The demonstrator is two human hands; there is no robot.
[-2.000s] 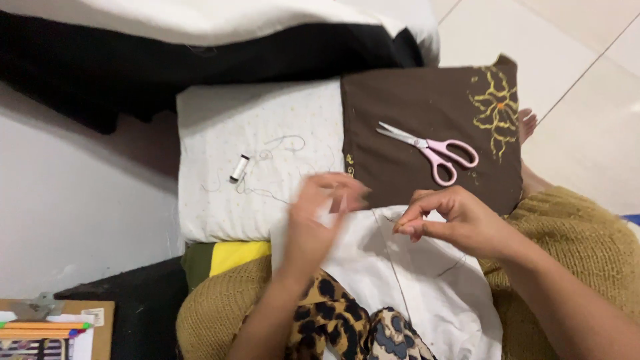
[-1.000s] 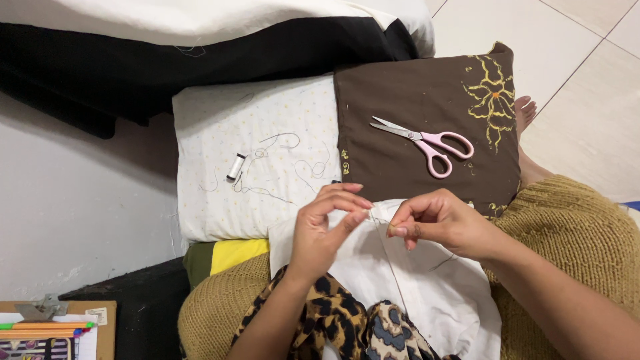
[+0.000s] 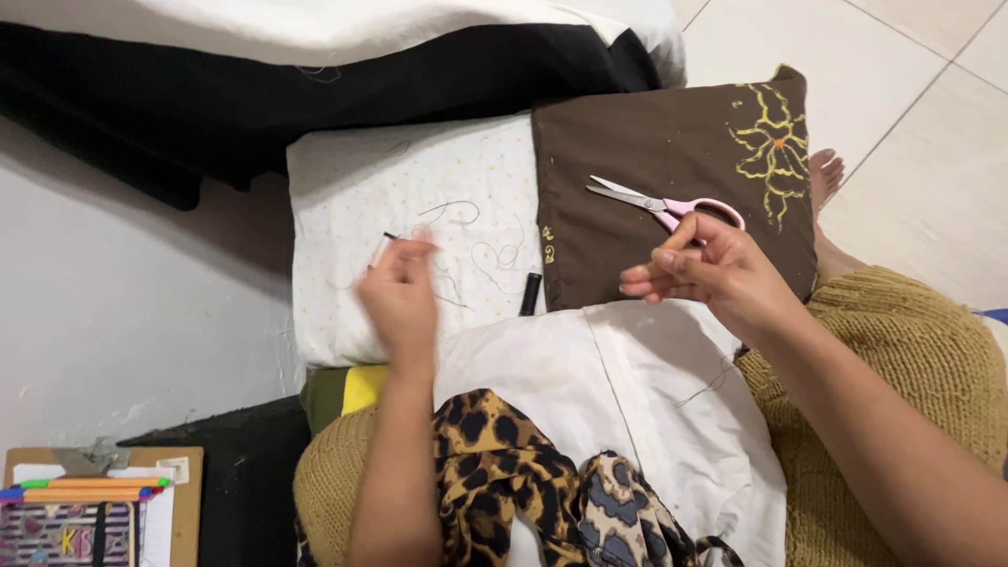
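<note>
My left hand [image 3: 400, 295], blurred, is over the white dotted cushion [image 3: 346, 189], right by the white thread spool [image 3: 383, 248]; whether its fingers grip the spool is unclear. Loose dark threads [image 3: 504, 256] and a black spool [image 3: 531, 294] lie on the same cushion. My right hand [image 3: 701, 268] is raised with thumb and forefinger pinched; any needle between them is too small to make out. Just behind it, pink-handled scissors [image 3: 650, 203] rest partly spread on the brown cushion [image 3: 598, 134]. White cloth [image 3: 677, 441] covers the lap, a thread on its right side.
Leopard-print fabric [image 3: 488, 441] lies at the lap's front. A clipboard [image 3: 187, 504] with pens [image 3: 94, 494] and a patterned case [image 3: 55, 535] is at lower left. Black and white cloth [image 3: 441, 71] hangs along the back. A bare foot [image 3: 825, 175] shows beyond the brown cushion.
My hands were close together above the white cloth; now they are apart, the left having moved left to the white spool. The black spool on the dotted cushion's edge has come into sight.
</note>
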